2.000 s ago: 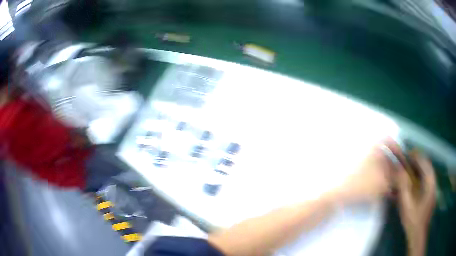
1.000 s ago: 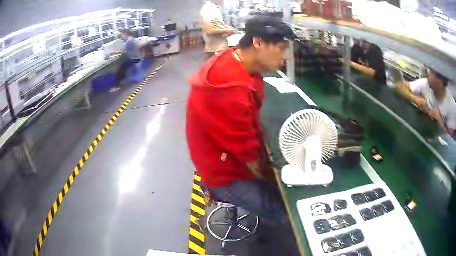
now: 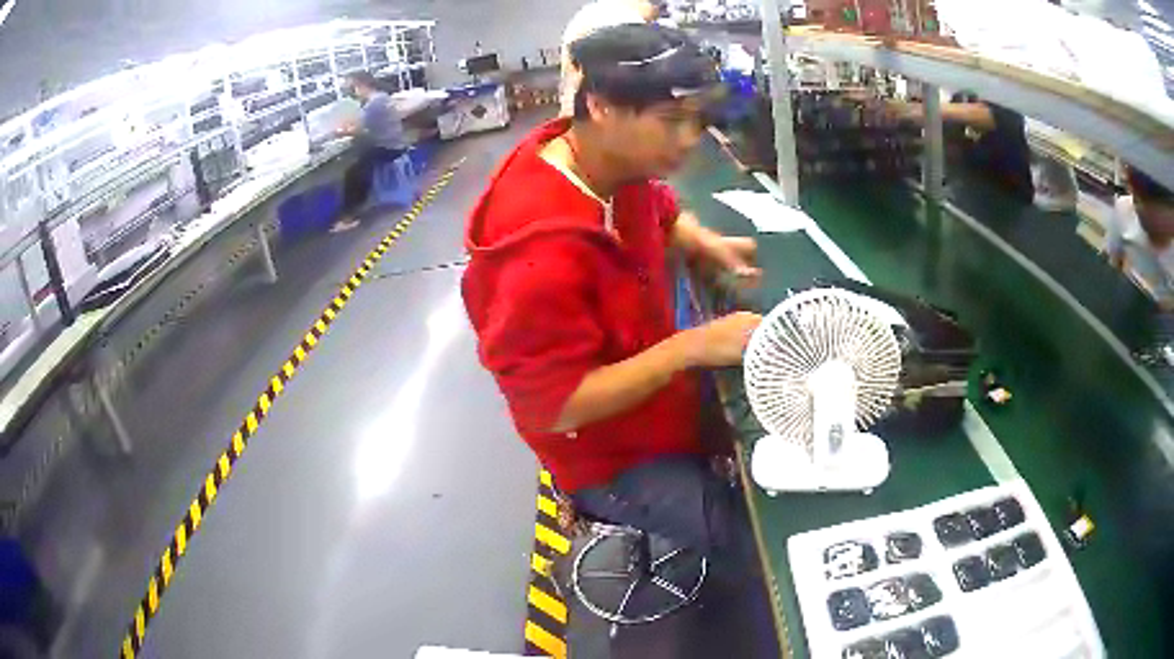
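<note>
Neither of my hands is in the picture. Nearest in front of me, at the lower right, a white blister tray (image 3: 805, 566) lies on the green bench, cut off by the bottom edge. Black housing pieces (image 3: 989, 519) sit in its pockets in groups. One pocket group at the tray's far left corner looks partly whitish, with glare on it. A white desk fan (image 3: 824, 373) stands on the bench just beyond the tray.
A person in a red top (image 3: 554, 283) sits at the bench on a stool (image 3: 640, 577). The green conveyor (image 3: 1030, 444) carries small black and yellow units (image 3: 1079, 527). Black-yellow floor tape (image 3: 546, 605) runs beside the bench. Other workers sit across the line.
My hands and forearm, seen over the tray two seconds ago, are out of view. The view has swung left. Since one second ago, the seated person's forearms have come up at the bench.
</note>
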